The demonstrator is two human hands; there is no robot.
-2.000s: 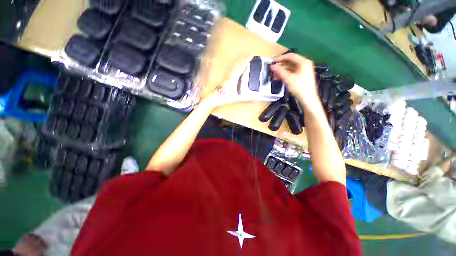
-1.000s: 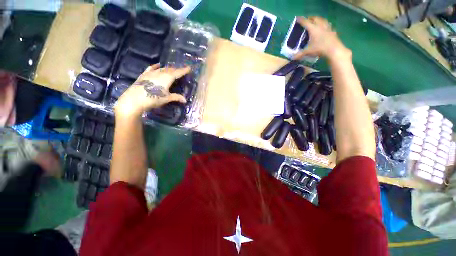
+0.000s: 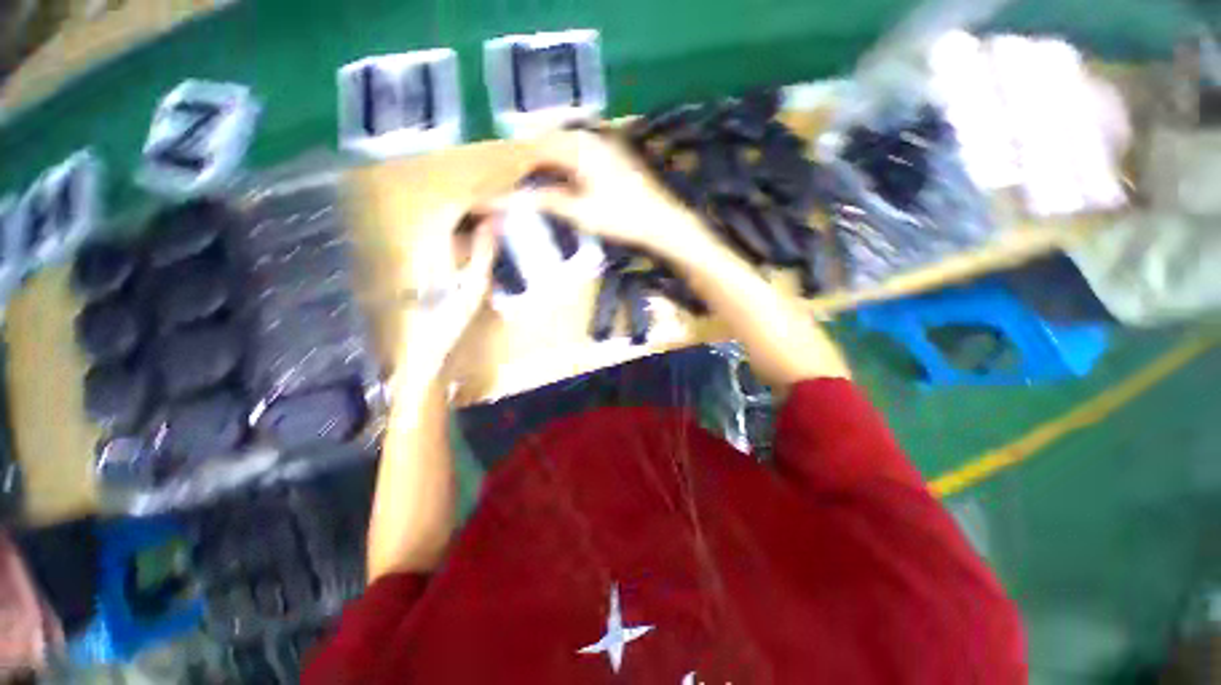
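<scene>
A white packing insert [image 3: 538,254] with dark slots or units lies on the tan bench between my hands. The view is blurred. My left hand [image 3: 458,288] is at its left side, with a dark rounded piece [image 3: 471,230] at the fingertips, likely a wide black unit. My right hand [image 3: 587,181] is curled over the insert's upper right, and a dark shape [image 3: 546,177] shows at its fingers. Whether it is held is unclear. Loose black oblong units [image 3: 743,181] lie to the right. Wide black units [image 3: 198,355] fill part of a clear blister tray [image 3: 297,228] at the left.
White inserts [image 3: 399,101] stand in a row on the green surface beyond the bench [image 3: 388,214]. A clear bag with small black pieces [image 3: 904,167] and pale packets [image 3: 1044,121] lie at right. Blue stools [image 3: 984,335] and stacked dark trays [image 3: 275,555] are below the bench.
The view has turned. My left hand has left the tray and is at the insert with a dark piece. My right hand has let go of an insert on the green surface and come back.
</scene>
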